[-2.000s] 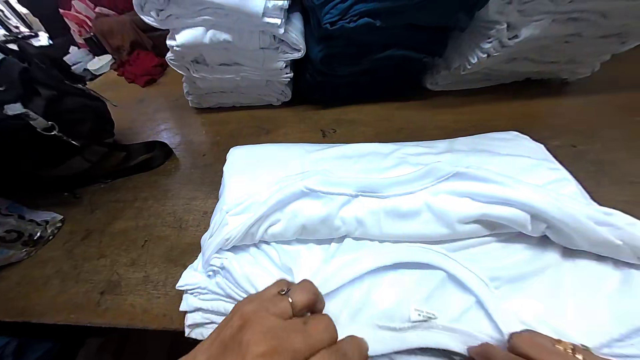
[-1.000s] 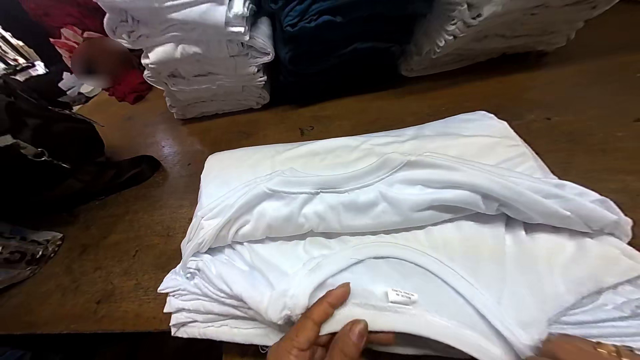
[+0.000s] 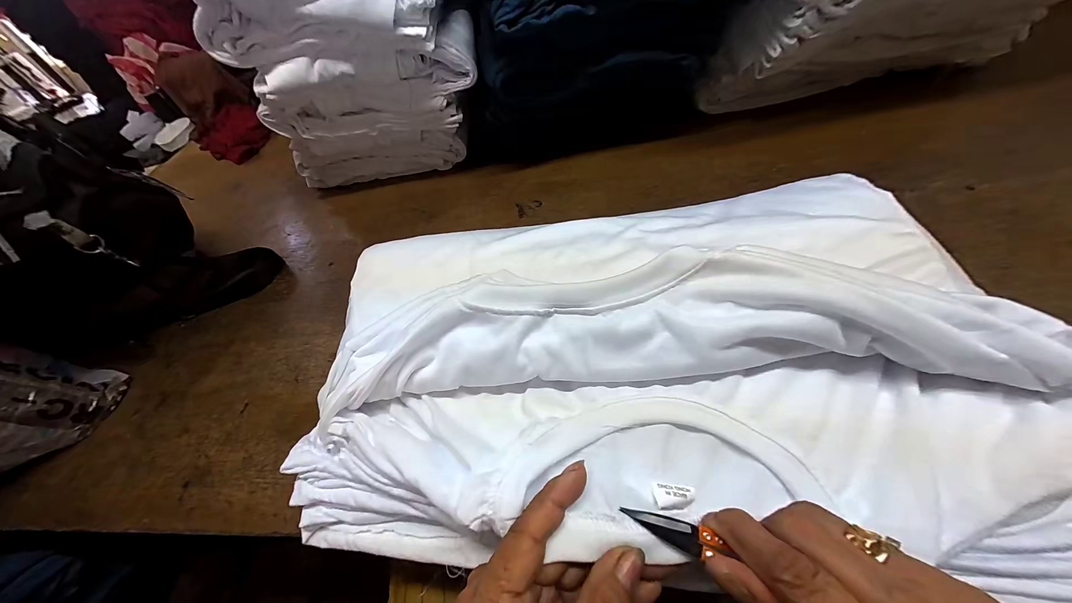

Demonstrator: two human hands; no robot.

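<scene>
A stack of white T-shirts lies on the wooden table, the top one with its round neckband facing me. My left hand pinches that neckband near the table's front edge, index finger over the fabric and thumb below. In my right hand is a small pair of thread snips with orange handles and dark pointed blades. Their tip rests at the neckband seam, just left of and below a small white label bearing writing. My right palm and part of the handles are hidden.
Behind the shirts stand a folded white garment stack, a dark blue stack and another white stack. A black bag with a strap lies at the left, above a printed plastic bag. Red cloth sits at the far left.
The snips have come into view in my right hand, which has moved left to the neckband. My left hand was lying on the shirt two seconds ago and now pinches the neckband.
</scene>
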